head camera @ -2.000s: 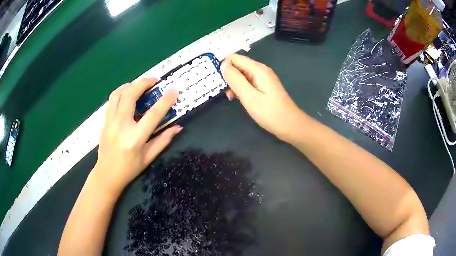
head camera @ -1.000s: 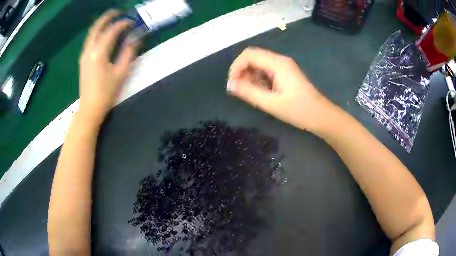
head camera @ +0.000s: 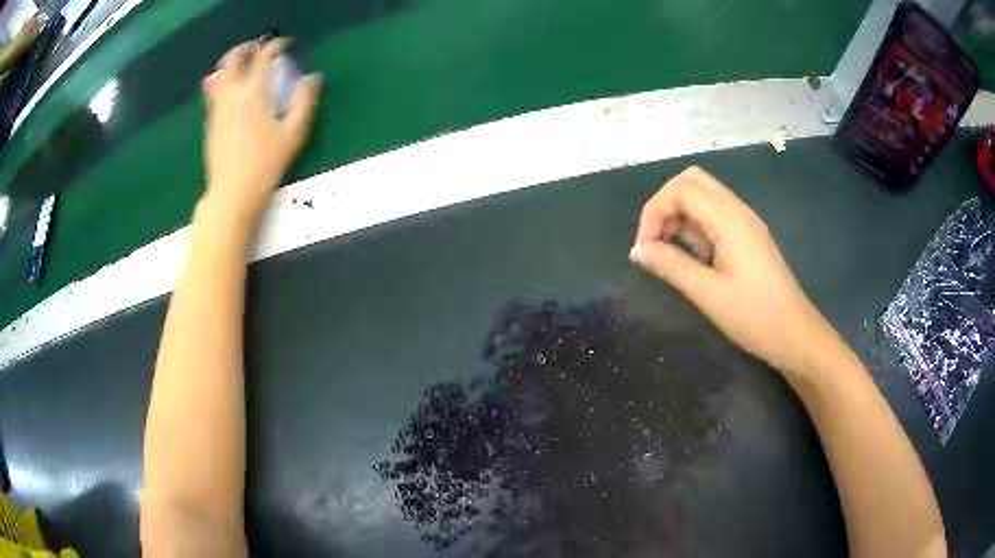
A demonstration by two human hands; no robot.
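My left hand [head camera: 249, 125] reaches over the green belt, its fingers and thumb around a pale handset assembly [head camera: 286, 83] that is blurred and mostly hidden. My right hand [head camera: 704, 262] is raised above the dark bench, with thumb and fingers curled together; the inside of the curl is dark, and I cannot tell if tiny parts are in it. A wide loose pile of tiny black parts [head camera: 458, 441] lies on the bench below and between my hands.
The worn white rail [head camera: 491, 161] curves between bench and green belt [head camera: 524, 55]. Another handset [head camera: 42, 238] lies on the belt at far left. A smartphone [head camera: 911, 98] stands at upper right, a clear zip bag [head camera: 949, 311] lies below it. Something yellow [head camera: 24, 529] is at bottom left.
The handset both hands held earlier has left them, showing on the belt one second ago and now gone from there. My left hand moved out over the belt; my right hand drew back, curled.
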